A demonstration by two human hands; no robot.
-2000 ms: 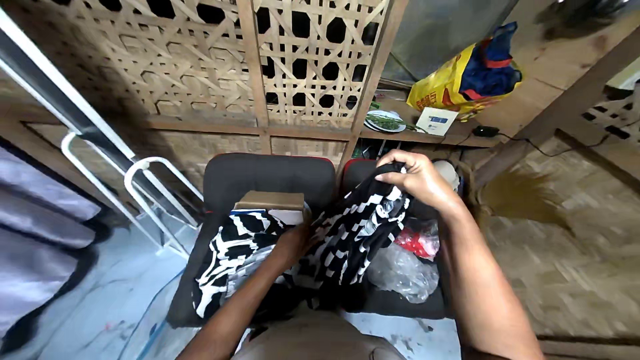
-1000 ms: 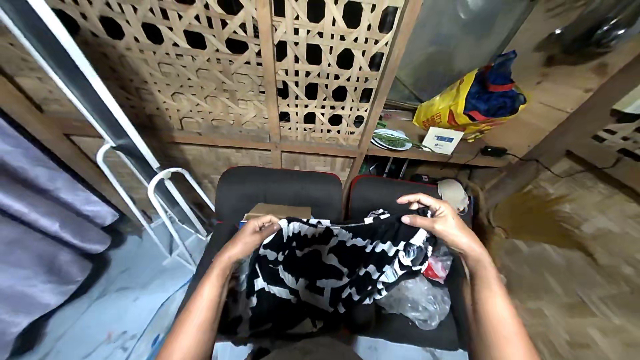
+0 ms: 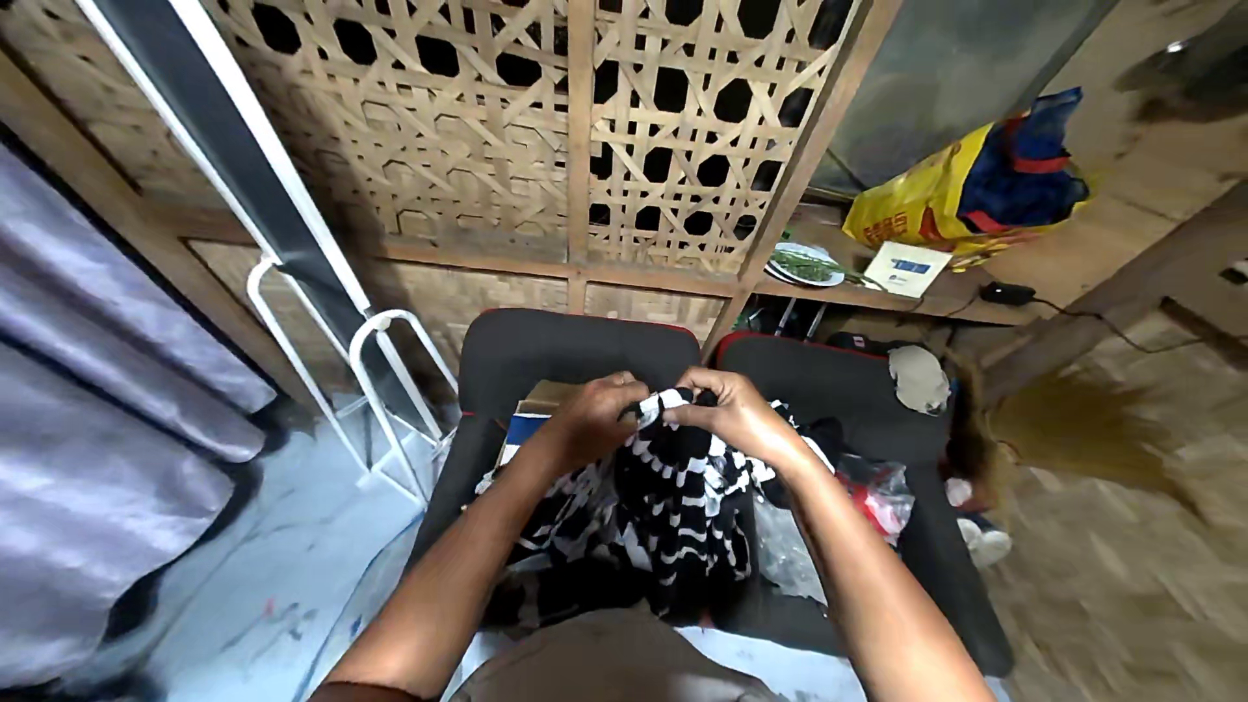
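Black-and-white patterned cloth (image 3: 682, 507) hangs in folds from both my hands, over the dark seats. My left hand (image 3: 597, 417) pinches its top edge on the left. Close beside it, my right hand (image 3: 726, 414) grips the same edge, with a short stretch of cloth between the two. The lower part of the cloth rests at the seat front, near my lap. Behind my left forearm a cardboard box (image 3: 522, 429) with blue and white sides is partly hidden. Clear plastic bags (image 3: 788, 551), one with something red in it (image 3: 882, 502), lie beside my right forearm.
Two dark padded seats (image 3: 575, 336) with red piping stand against a woven bamboo wall (image 3: 439, 146). A white metal frame (image 3: 385, 390) and a grey curtain (image 3: 107, 439) are at left. The right shelf holds a yellow bag (image 3: 916, 200), a plate of greens (image 3: 804, 265) and a white box (image 3: 907, 269).
My hands, wide apart on the cloth's top edge a second ago, have come close together. The cloth, spread out then, now hangs bunched in folds.
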